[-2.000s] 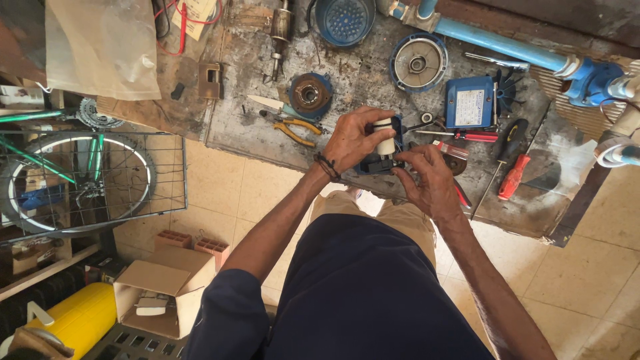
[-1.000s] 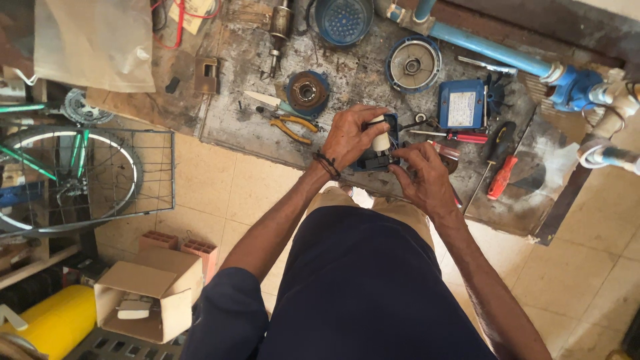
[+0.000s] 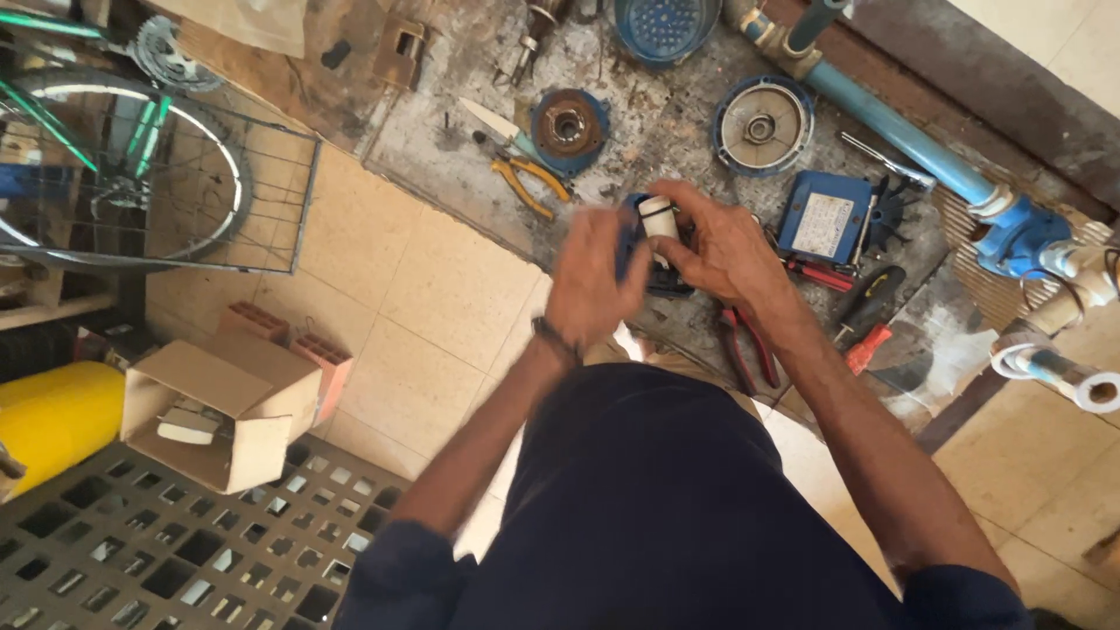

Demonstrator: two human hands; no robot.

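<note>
My right hand point(image 3: 731, 245) grips a white cylindrical capacitor point(image 3: 658, 219) between thumb and fingers, over a small blue housing point(image 3: 632, 241) with dark parts at the bench's near edge. My left hand point(image 3: 595, 276), blurred, is at the housing's left side; whether its fingers hold the housing is unclear. Red-handled pliers point(image 3: 748, 350) lie below my right hand. Yellow-handled pliers point(image 3: 532, 185), a knife point(image 3: 490, 118) and a rusty-centred blue motor part point(image 3: 569, 131) lie up and left. A blue box with a label point(image 3: 824, 217) sits to the right.
A round motor end cover point(image 3: 763, 127), a blue bowl point(image 3: 667, 26), a black fan point(image 3: 891, 212), a black-handled screwdriver point(image 3: 873, 293) and a red-handled one point(image 3: 866, 348) are on the bench. Blue piping point(image 3: 901, 131) crosses the right side. A cardboard box point(image 3: 210, 402) and bicycle wheel point(image 3: 122, 175) are at left.
My right hand has moved up onto the white capacitor, where my left hand was before. My left hand has shifted to the housing's left side. The red-handled pliers now show more fully.
</note>
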